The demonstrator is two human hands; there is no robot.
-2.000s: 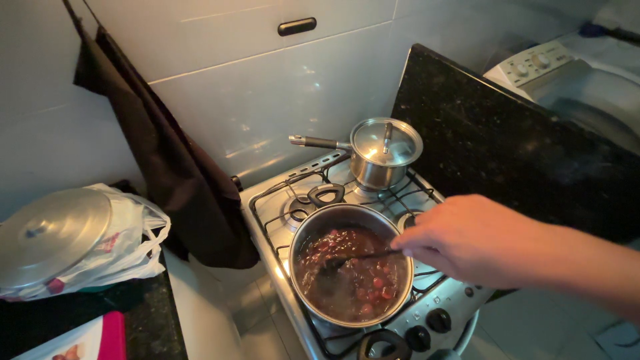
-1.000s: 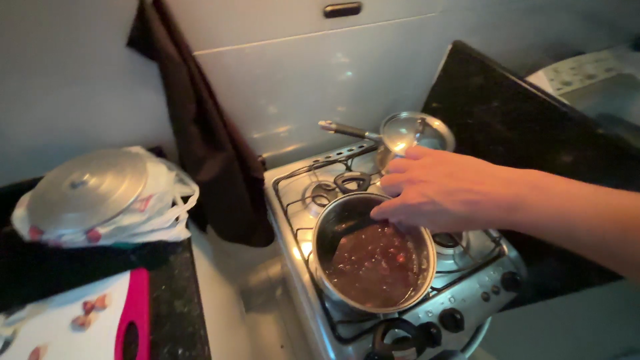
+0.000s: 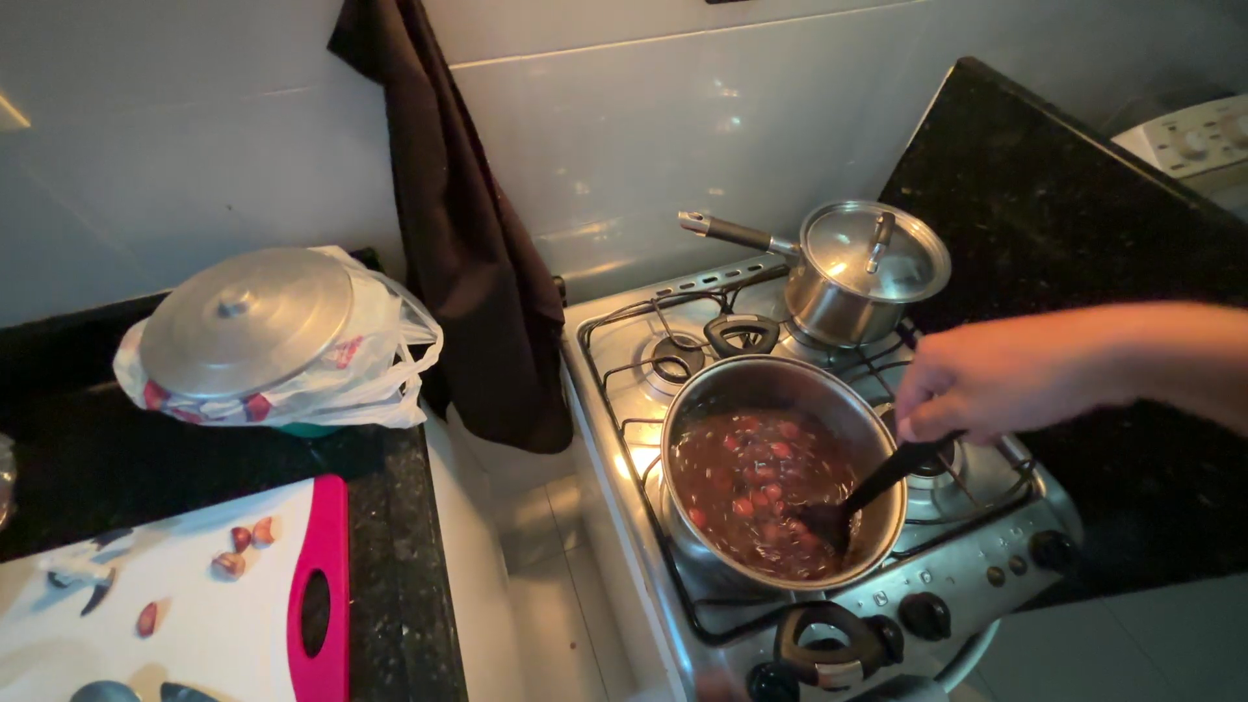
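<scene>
My right hand [image 3: 975, 380] is closed around the handle of a black cooking spoon [image 3: 887, 480] at the right side of a large metal pot [image 3: 675, 492]. The spoon slants down to the left, its head partly sunk in a dark reddish-brown stew [image 3: 756, 468] with red chunks. The pot stands without a lid on the gas stove [image 3: 609, 390], one black loop handle toward the wall and one toward the knobs. Behind it, a small lidded steel saucepan [image 3: 843, 302] stands with its long handle pointing left. My left hand is out of view.
On the left counter, an aluminium lid [image 3: 249, 322] lies over a plastic bag [image 3: 390, 390]; nearer is a white cutting board [image 3: 195, 546] with a pink edge, bearing garlic cloves [image 3: 229, 564]. A dark cloth [image 3: 468, 244] hangs beside the stove. A black stone slab [image 3: 1053, 214] stands right.
My right hand has moved from above the pot's back rim to its right side, and the spoon now leans to the right. The view has shifted toward the left counter.
</scene>
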